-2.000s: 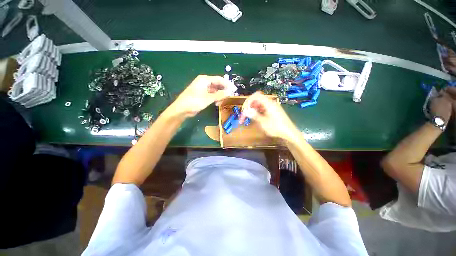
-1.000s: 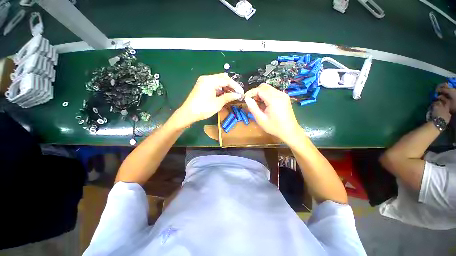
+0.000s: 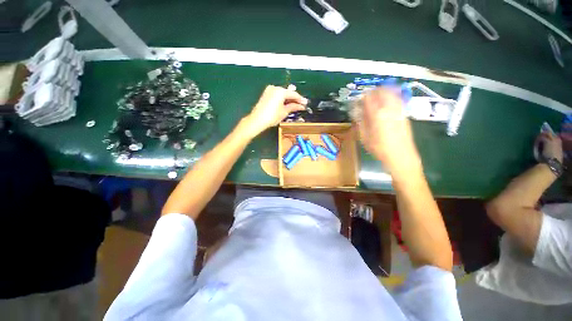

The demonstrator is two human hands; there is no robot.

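My left hand (image 3: 276,108) is above the bench behind the parts box, with a small pale piece (image 3: 303,101) at its fingertips. My right hand (image 3: 384,122) is blurred, over the front of the heap of battery-and-board assemblies (image 3: 344,94); it hides much of the heap and what it may hold cannot be told. Several blue battery cells (image 3: 307,148) lie in the open cardboard parts box (image 3: 318,182). A tangled pile of wired circuit boards (image 3: 160,103) lies on the left.
White housings (image 3: 53,88) are stacked far left. Another white housing (image 3: 431,109) lies right of the heap, and more lie beyond the white rail (image 3: 263,59). A grey-white post (image 3: 110,28) stands upper left. Another person's hand (image 3: 550,145) is at the right edge.
My hands have moved apart. The right hand has gone from the box's back edge to the heap on the right, uncovering the box. The left hand has shifted slightly back.
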